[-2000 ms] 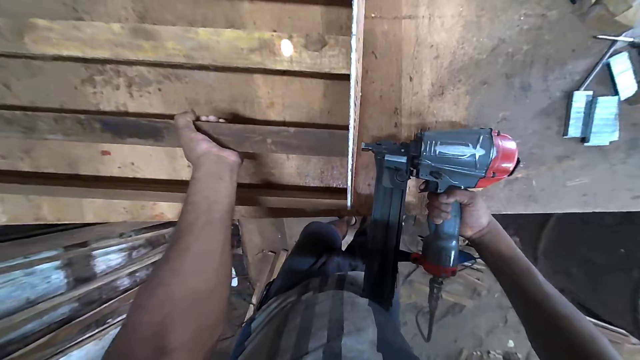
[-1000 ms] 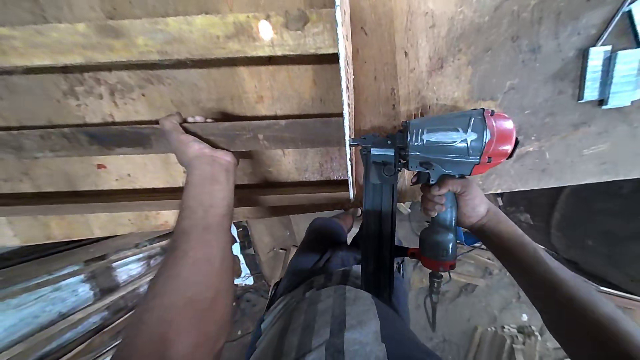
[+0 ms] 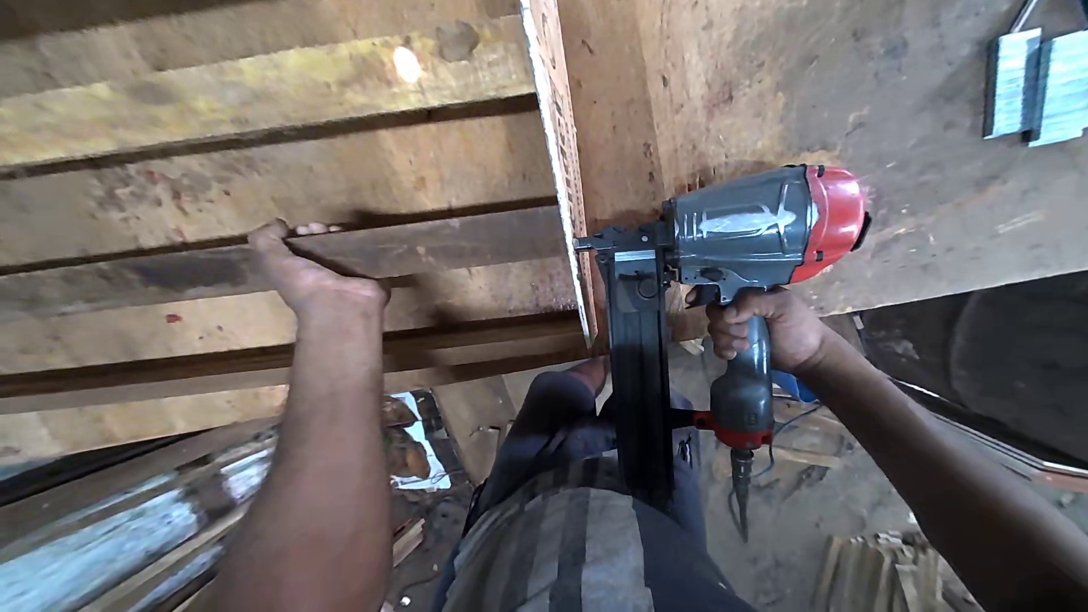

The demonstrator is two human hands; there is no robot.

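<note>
My left hand (image 3: 310, 268) grips a dark wooden slat (image 3: 442, 244), its thumb and fingertips over the upper edge. The slat runs sideways and meets a thin upright board (image 3: 561, 153) with a pale, rough edge. My right hand (image 3: 765, 327) is wrapped around the handle of a grey and red pneumatic nailer or stapler (image 3: 748, 225). The tool's nose touches or nearly touches the thin board, in line with the slat's end. Its long black magazine (image 3: 642, 374) points toward my body, and an air fitting (image 3: 743, 476) hangs below the handle.
More wooden slats (image 3: 255, 93) lie parallel at the upper left. Strips of collated fasteners (image 3: 1013, 83) rest on the wooden worktop (image 3: 918, 187) at the upper right. Stacked boards (image 3: 127, 535) are at the lower left, and scrap wood (image 3: 880, 574) lies on the ground at the lower right.
The nailer has moved left, bringing its nose from a small gap up to the thin board by one second ago. My left hand keeps its hold on the slat.
</note>
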